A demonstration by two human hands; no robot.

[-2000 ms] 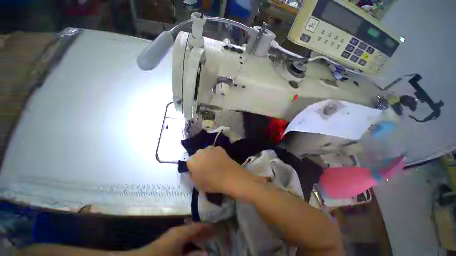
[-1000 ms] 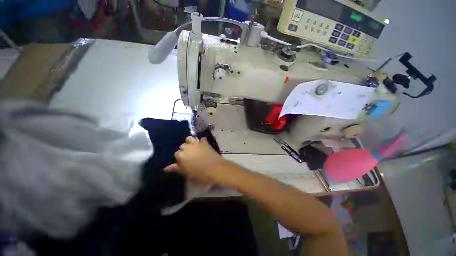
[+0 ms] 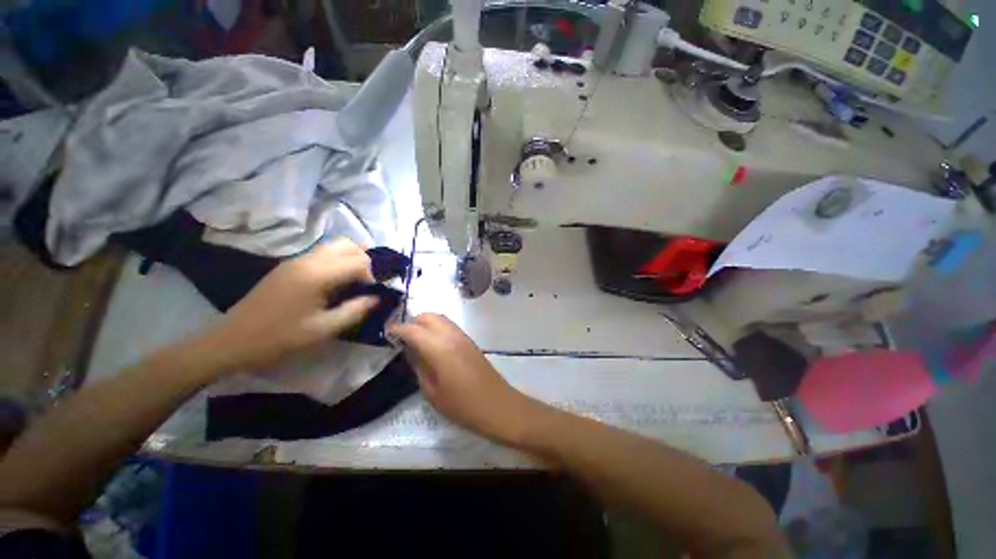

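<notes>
The black garment with light grey lining [image 3: 251, 164] lies on the table left of the needle area, bunched at the back and with a black band [image 3: 317, 413] near the front edge. My left hand [image 3: 311, 300] grips a black part of it just left of the presser foot [image 3: 474, 273]. My right hand [image 3: 439, 355] pinches the edge of the same black cloth, in front of the presser foot. The cloth is to the left of the foot, not under it. The fingertips are partly hidden in the folds.
The cream sewing machine [image 3: 612, 153] stands behind my hands, with a lamp [image 3: 377, 98] at its left. Snips [image 3: 704, 344], a small black scrap [image 3: 773, 364] and a pink object [image 3: 865, 390] lie at the right. A white paper [image 3: 836, 235] hangs on the arm; a control panel [image 3: 863, 44] is above.
The garment has moved from my lap and the front edge onto the table at left. My left hand has come into view on the black cloth. My right hand remains near the needle, now left of it.
</notes>
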